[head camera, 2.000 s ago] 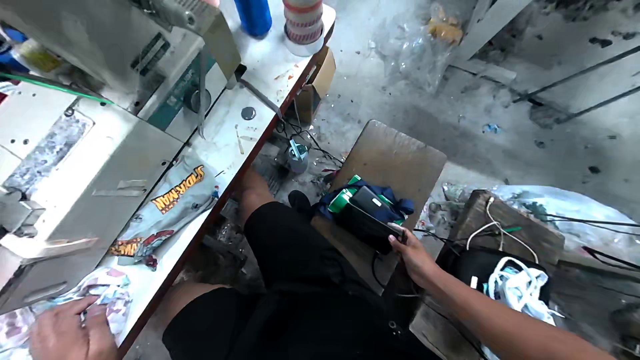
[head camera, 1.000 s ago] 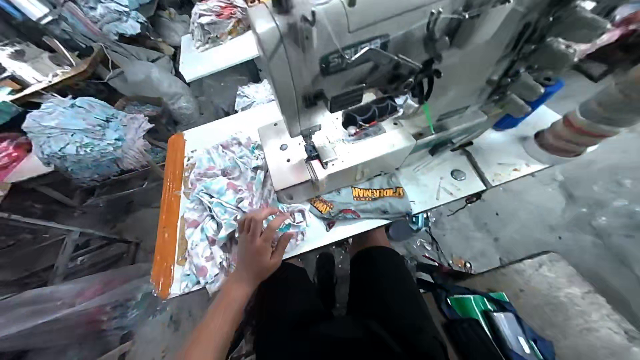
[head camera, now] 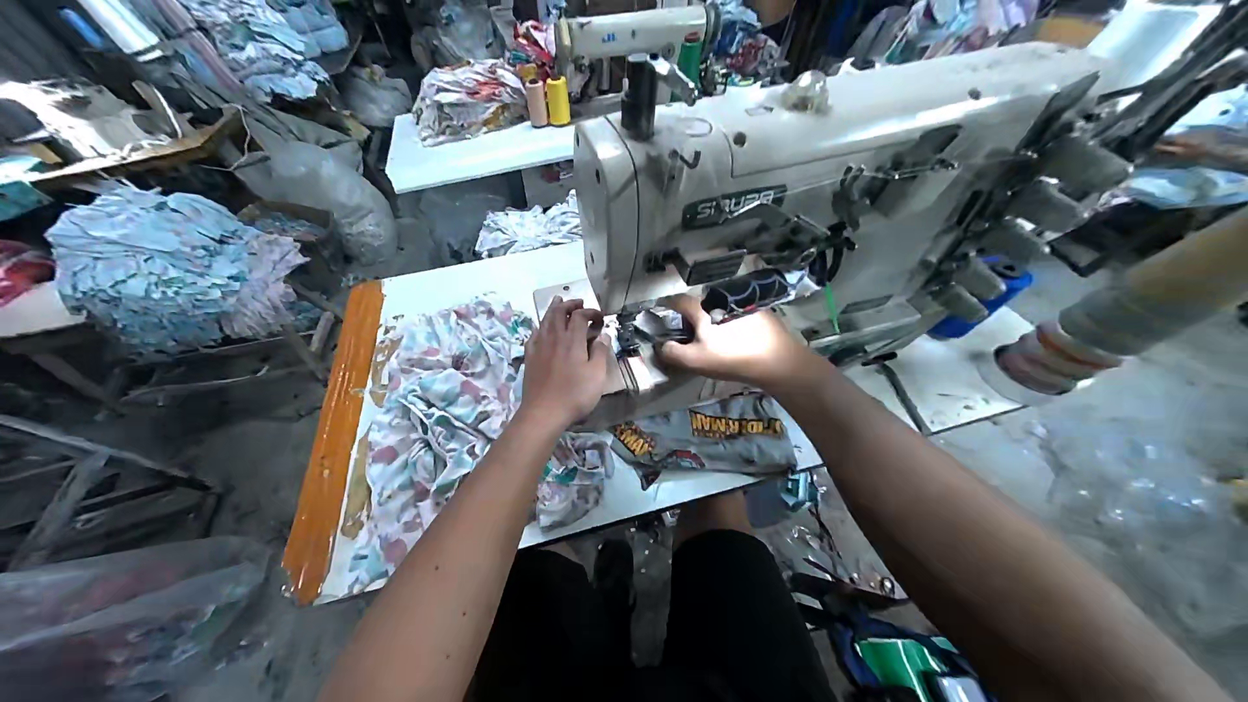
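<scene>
An industrial sewing machine point(head camera: 829, 166) stands on a white table. My left hand point(head camera: 568, 361) rests on the machine's bed, just left of the presser foot point(head camera: 639, 331), with its fingers partly bent. On the other side of the foot, my right hand point(head camera: 731, 341) reaches in with thumb and fingers close to the needle area; whether it grips a part there is unclear. Floral printed fabric point(head camera: 439, 409) lies bunched on the table left of my left hand. Below the machine bed, a grey printed cloth point(head camera: 721, 434) lies near the table's front edge.
An orange-brown strip point(head camera: 336, 429) edges the table's left end. Blue fabric bundles point(head camera: 166, 263) are heaped at the left. Behind stands another sewing machine point(head camera: 634, 34) with thread cones point(head camera: 557, 100). A wrapped column point(head camera: 1102, 317) rises at the right, and a green-and-blue bag point(head camera: 902, 663) sits low.
The view has swung left to the machine. My left hand has gone from the floral fabric to the machine bed. My right hand, earlier at the bag, is now at the needle area.
</scene>
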